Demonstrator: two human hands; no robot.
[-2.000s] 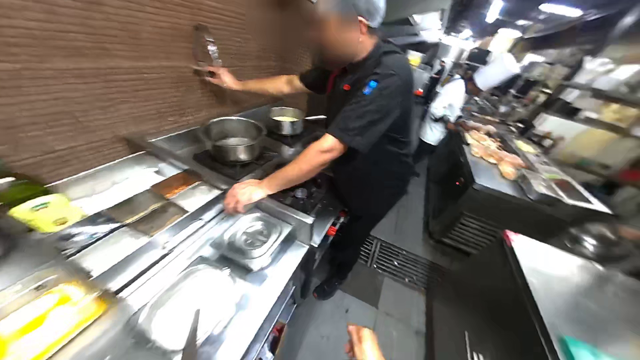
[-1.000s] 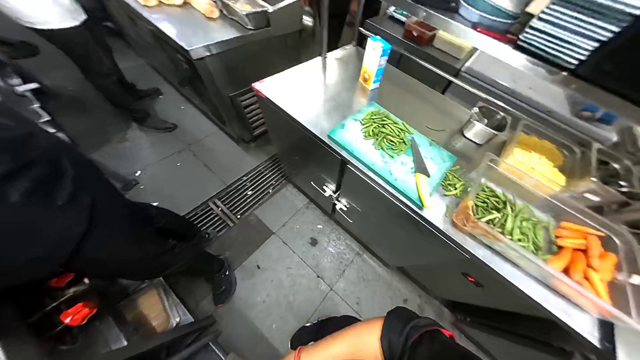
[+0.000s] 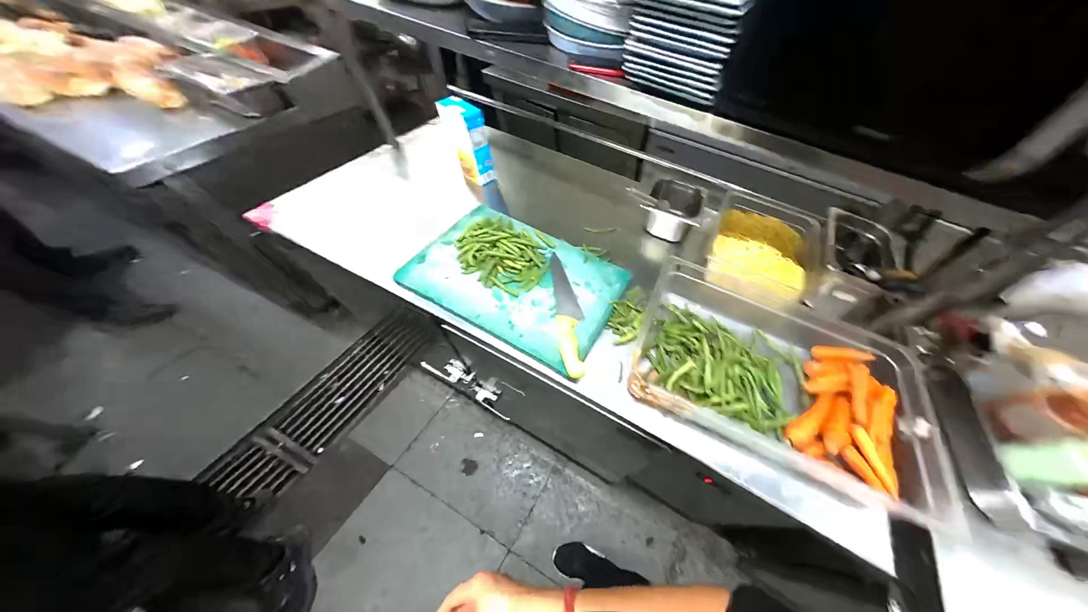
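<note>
My right hand (image 3: 486, 595) shows only partly at the bottom edge, over the floor and touching nothing visible; its fingers are cut off by the frame. My left hand is out of view. Beyond, on the steel counter, a green cutting board (image 3: 476, 308) bears a pile of green beans (image 3: 501, 255). A knife (image 3: 565, 310) with a yellow handle lies on the board beside them. Right of the board, a clear container (image 3: 765, 319) holds more green beans (image 3: 714, 365) and peeled carrots (image 3: 850, 408). Loose bean pieces (image 3: 627, 316) lie between board and container.
A carton (image 3: 472, 144) stands behind the board. A small metal pan (image 3: 671, 208) and a tub of yellow shreds (image 3: 756, 255) are behind the container. Stacked plates (image 3: 684, 47) sit on the back shelf. A floor drain grate (image 3: 319, 408) runs below. A person's dark-clad leg (image 3: 144, 544) is at lower left.
The view has swung from the stove to the counter with the board. My right hand, hidden by the frame edge one second ago, now shows partly at the bottom.
</note>
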